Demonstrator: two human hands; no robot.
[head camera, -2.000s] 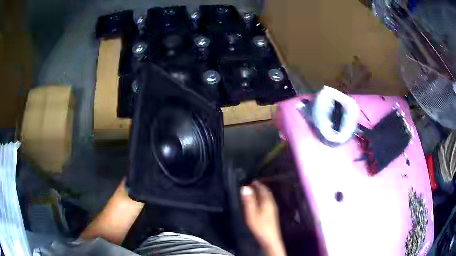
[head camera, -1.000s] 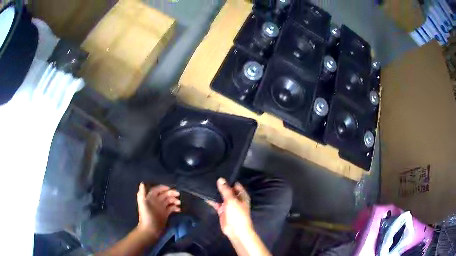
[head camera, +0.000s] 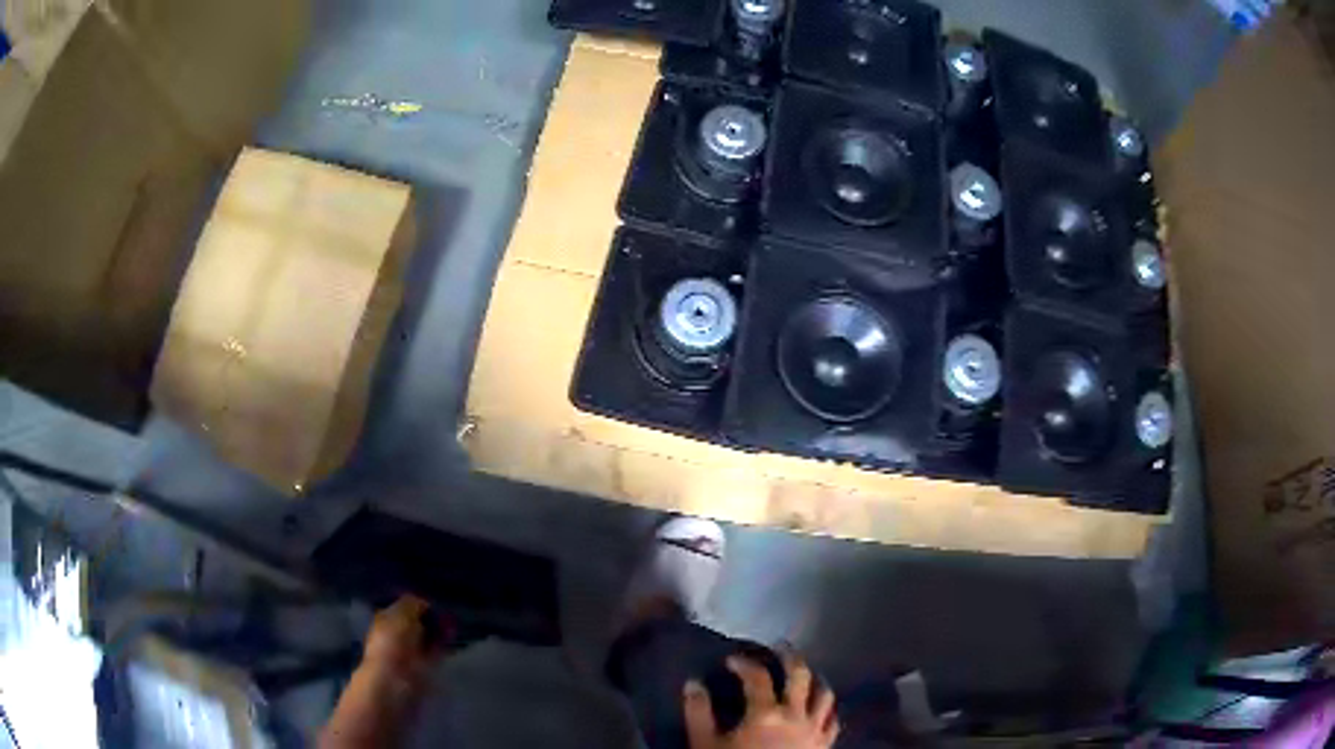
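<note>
My left hand (head camera: 393, 651) is low left of centre and grips a dark, flat speaker panel (head camera: 491, 585), tilted and seen at a steep angle. Its driver cannot be made out. My right hand (head camera: 761, 710) is at the bottom edge, fingers spread over my dark-clothed knee, holding nothing. Finished speakers (head camera: 839, 356) lie in rows on the floor ahead, some cone up and some with the silver magnet (head camera: 697, 313) up.
A brown cardboard sheet (head camera: 545, 315) lies under the rows. A closed carton (head camera: 278, 307) stands at left beside an open box (head camera: 103, 190). A large cardboard piece (head camera: 1266, 293) stands at right. My shoe (head camera: 688, 563) is below the sheet. A pink edge (head camera: 1303, 727) shows at lower right.
The held speaker has moved down and left and turned from face-on to steeply tilted. My right hand has let go of it and moved to my knee. The view has shifted.
</note>
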